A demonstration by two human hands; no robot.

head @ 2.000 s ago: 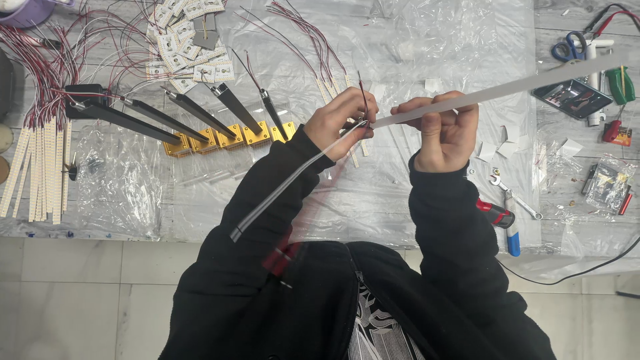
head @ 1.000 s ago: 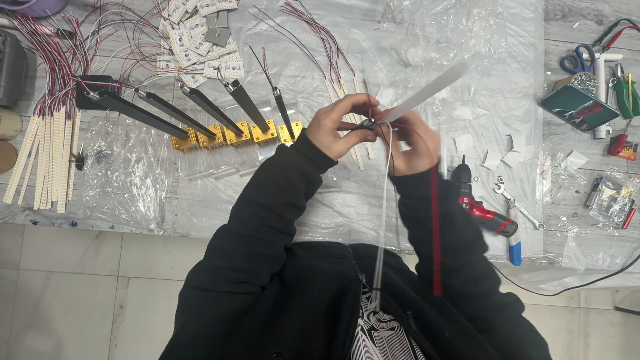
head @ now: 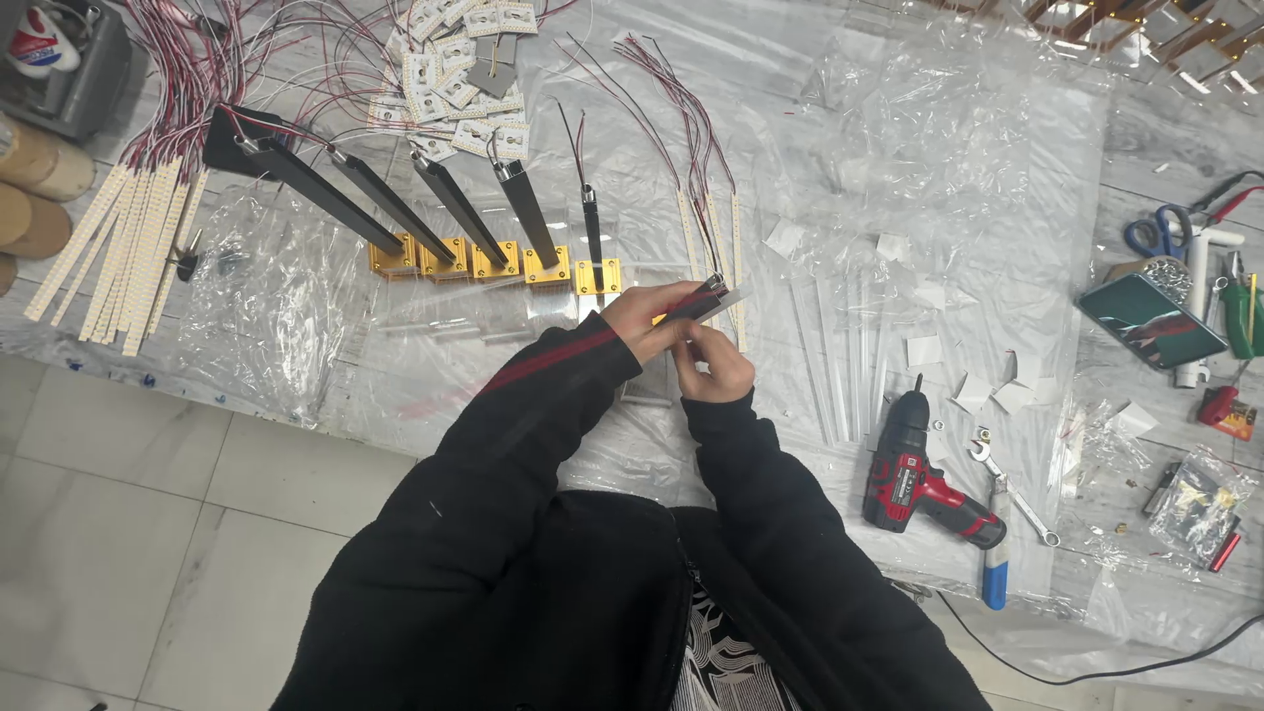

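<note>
Near the middle of the table, my left hand [head: 652,321] grips a black metal profile [head: 696,302] with wires at its upper end and a clear strip along it. My right hand [head: 716,363] is just beside it, fingers bent near the profile's underside; whether they pinch anything is hidden. Left of my hands, several black profiles [head: 538,212] stand on gold metal blocks [head: 545,265], with wires out of their tops. Behind the hands lie LED strips [head: 737,257] with red and black wires.
Many LED strips [head: 138,247] lie at the left, with small white LED boards [head: 454,74] behind. A cordless drill [head: 904,474], a combination wrench [head: 1017,494], blue scissors [head: 1157,233] and a phone [head: 1150,316] are on the right. Clear plastic film [head: 948,148] covers much of the table.
The long pale strip that stuck out to the upper right from my hands no longer shows there. My right hand has moved lower, below the left hand's grip. The view has shifted.
</note>
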